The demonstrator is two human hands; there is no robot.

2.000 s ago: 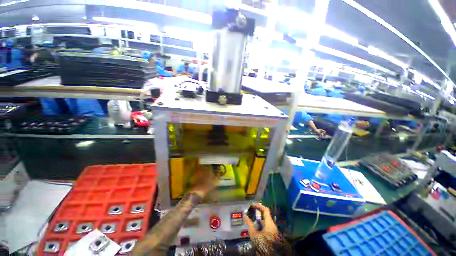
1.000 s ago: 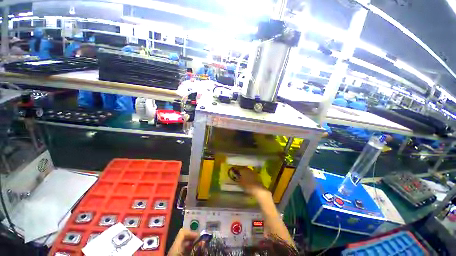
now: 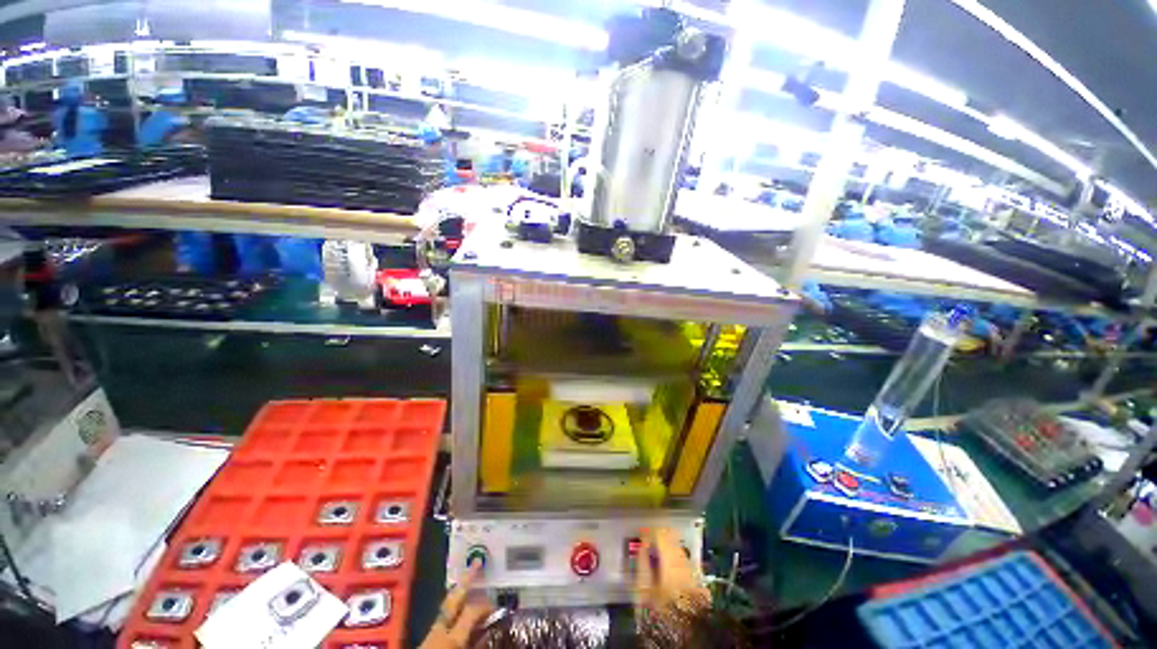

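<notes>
The pale press stands in front of me. Behind its yellow window, a pale fixture shows a dark ring and centre; no hand is inside. My left hand is low at the panel's left end, with a finger at the green button. A small dark piece shows beside its fingers; whether they grip it is unclear. My right hand is blurred at the panel's right end, fingers on the panel and partly over the red display, with nothing visible in it.
A red tray at left holds square parts and a tilted white card. The red emergency stop is mid-panel. Right of the press are a blue control box with a clear tube and a blue tray.
My right hand has left the fixture and moved down to the panel's right end. My left hand now reaches to the green button. The view has shifted a little.
</notes>
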